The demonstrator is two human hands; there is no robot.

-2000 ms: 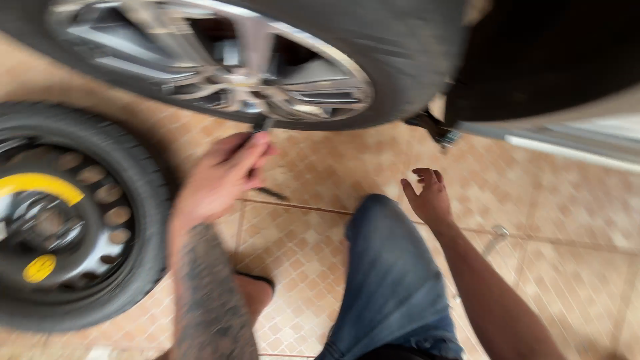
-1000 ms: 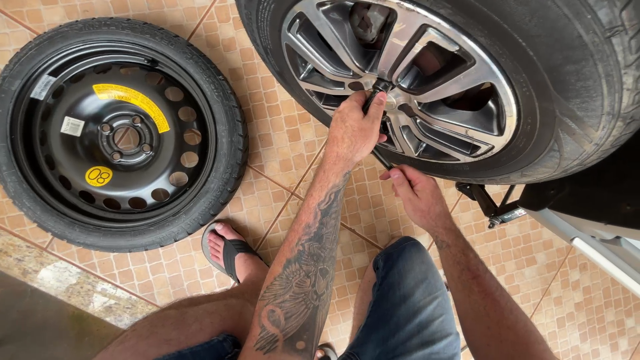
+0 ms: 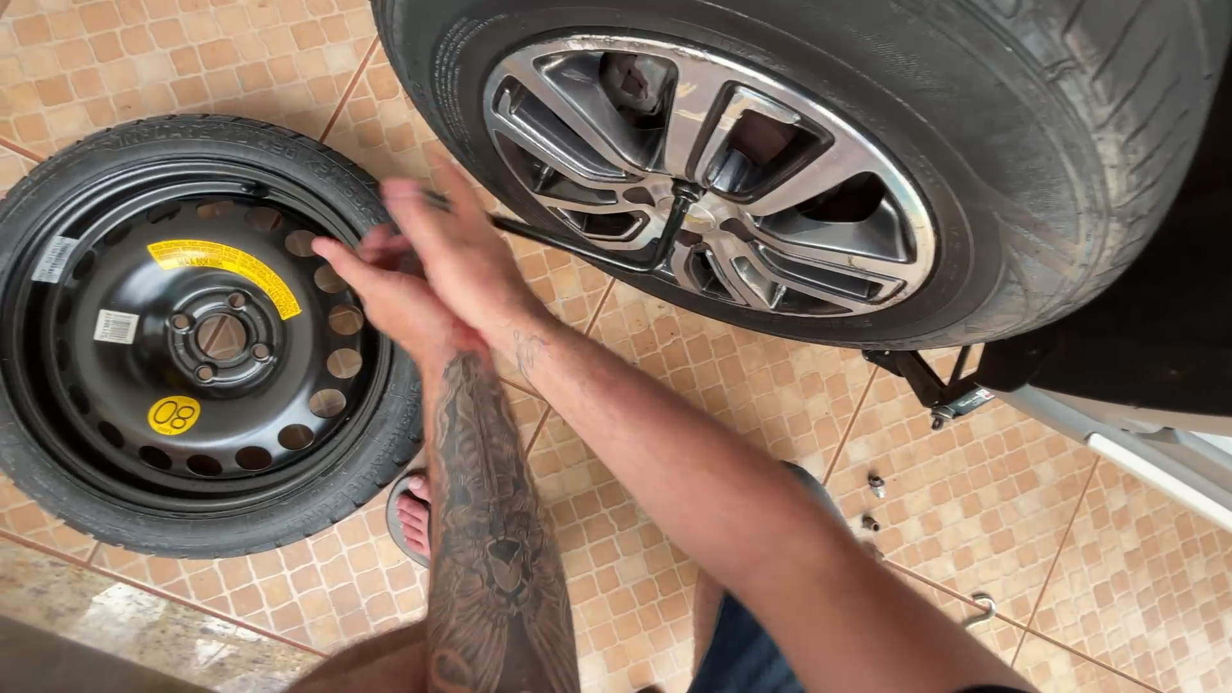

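Observation:
An L-shaped black lug wrench [image 3: 577, 248] has its socket end on the hub area of the car's alloy wheel [image 3: 789, 183]. Its long arm runs left to where both hands meet. My right hand [image 3: 457, 241], blurred, crosses over my left wrist at the wrench's far end, with part of the bar showing between its fingers. My left hand [image 3: 390, 289], on the tattooed arm, lies below and left of it, its thumb or a finger sticking out; the rest is hidden. Whether either hand grips the bar cannot be told. Both hands are above the edge of the spare wheel [image 3: 125, 385].
A jack [image 3: 929, 385] stands beneath the car by its light sill [image 3: 1145, 452]. Two small metal pieces, apparently lug nuts [image 3: 876, 484], and a metal hook [image 3: 982, 608] lie on the tiled floor [image 3: 616, 462]. My sandalled foot [image 3: 414, 515] is beside the spare tyre.
A second ago my left hand was at the hub and my right hand low by the wrench. Both are now together, left of the wheel, at the wrench's far end.

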